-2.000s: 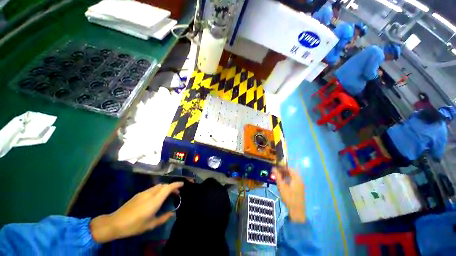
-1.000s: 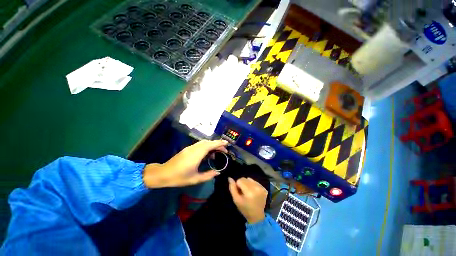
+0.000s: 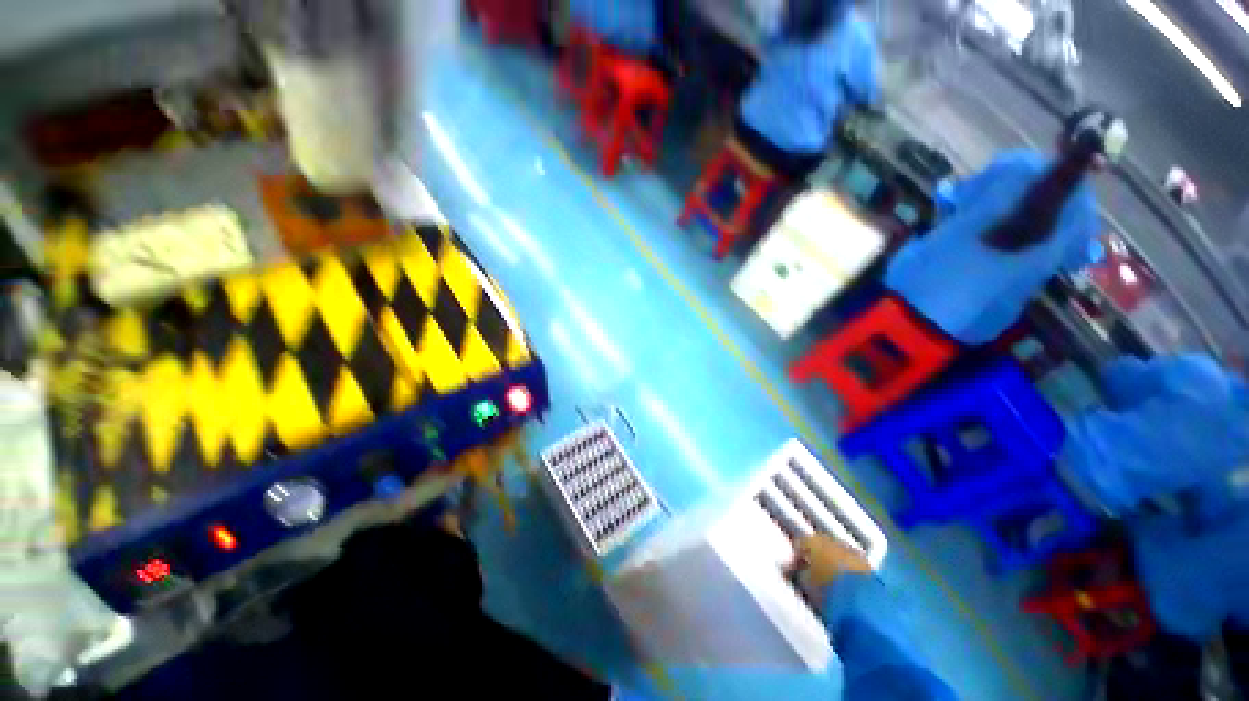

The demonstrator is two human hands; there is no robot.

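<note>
My right hand (image 3: 826,562) is at a white parts tray (image 3: 860,518) with rows of dark slots, on top of a white box (image 3: 692,589) at the lower right. Its fingers are over the slots; blur hides whether they hold a part. My left hand is out of the picture. A second slotted white tray (image 3: 600,486) stands to the left of the box. The press bed (image 3: 233,377) with yellow-black diamonds is at the left, and the orange-brown fixture (image 3: 322,217) lies on its plate below the blurred pale press head (image 3: 322,117).
The dark blue control panel (image 3: 349,486) runs along the bed's front edge. Workers in blue smocks (image 3: 993,247) sit across the blue floor at the right. Red stools (image 3: 877,359), a blue stool (image 3: 979,445) and a white box (image 3: 808,260) stand near them.
The view has swung to the right, so the press now shows at the left. My right hand has moved from my lap out to the tray. My left hand with the black ring has left the picture.
</note>
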